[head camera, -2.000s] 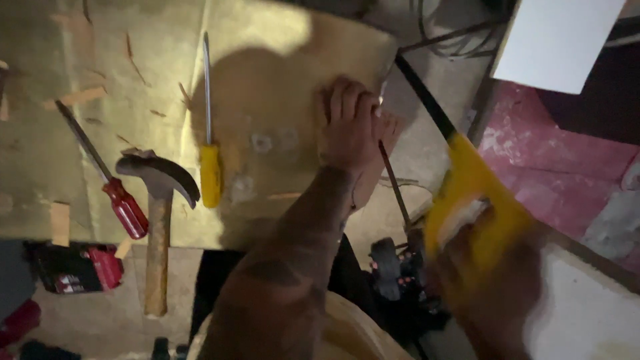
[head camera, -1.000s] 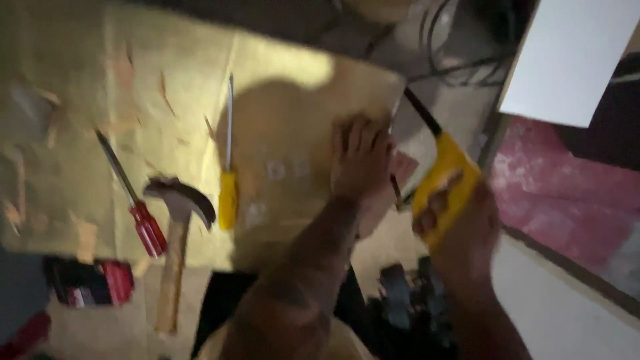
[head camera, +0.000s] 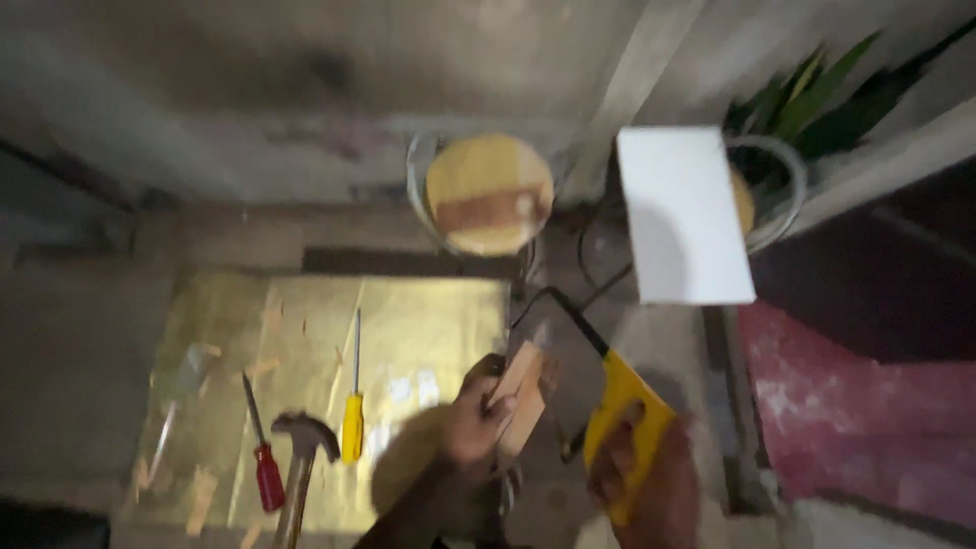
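Observation:
My left hand (head camera: 474, 427) grips a small block of light wood (head camera: 524, 396) just off the right edge of a low work surface (head camera: 450, 320). My right hand (head camera: 644, 473) is closed round the yellow handle of a hacksaw (head camera: 631, 412), whose dark frame points up and left, apart from the wood. On the surface lie a yellow-handled screwdriver (head camera: 353, 419), a red-handled screwdriver (head camera: 267, 473) and a claw hammer (head camera: 301, 457), its handle running past the near edge. The view is blurred, and the saw's blade is hard to make out.
Wood chips (head camera: 202, 496) are scattered over the left of the surface. Behind it stands a round yellow-topped stool (head camera: 488, 194). A white board (head camera: 686, 217) rests on another round seat at the right, near a leafy plant (head camera: 816, 91). Cables lie on the floor between them.
My left hand, flat at the surface's right edge before, now holds the wood block up off it. The saw stays in my right hand. The view has tilted up a lot.

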